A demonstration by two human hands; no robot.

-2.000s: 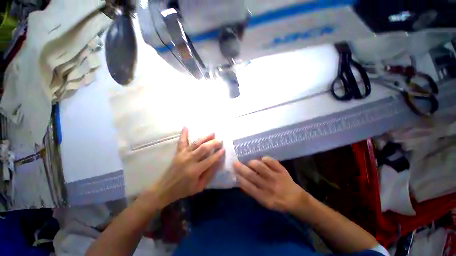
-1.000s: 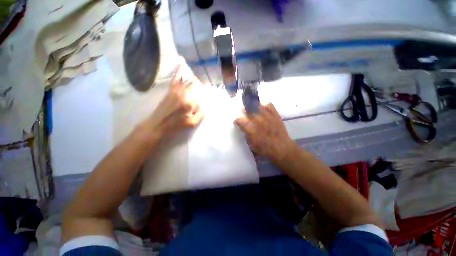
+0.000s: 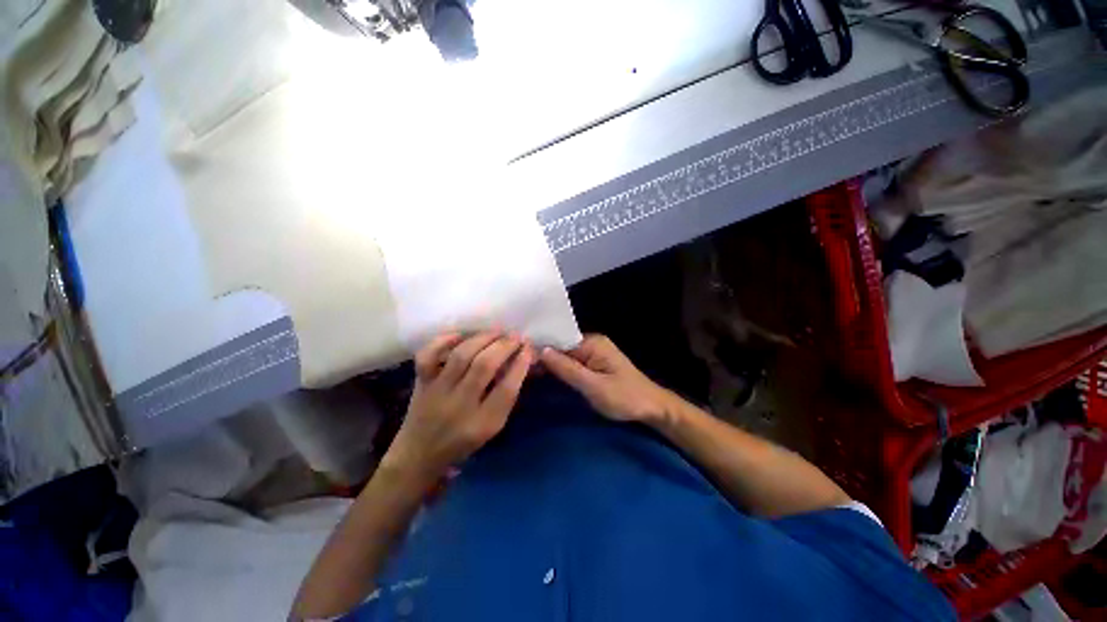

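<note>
The cream garment panel (image 3: pixel 249 207) lies flat on the table and reaches over its front edge, with a short dark line at its upper left. The whiter pocket bag cloth (image 3: pixel 467 273) lies on or beside it at the right. My left hand (image 3: pixel 471 383) rests on the near edge of the white cloth, fingers bent over it. My right hand (image 3: pixel 607 374) pinches the near right corner of the same cloth. The presser foot area (image 3: pixel 382 15) is at the top edge, partly lost in glare.
Black-handled scissors (image 3: pixel 801 39) and second scissors (image 3: pixel 981 61) lie at the upper right. Stacked cut panels (image 3: pixel 91 103) are at the far left. The ruler tape (image 3: pixel 728 156) runs along the front edge. Red crates (image 3: pixel 850 273) with pale cloth stand right, below the table.
Both hands have moved from near the needle area to the cloth's near edge. The cloth now reaches closer to me. The view has shifted, and most of the machine head is out of the picture.
</note>
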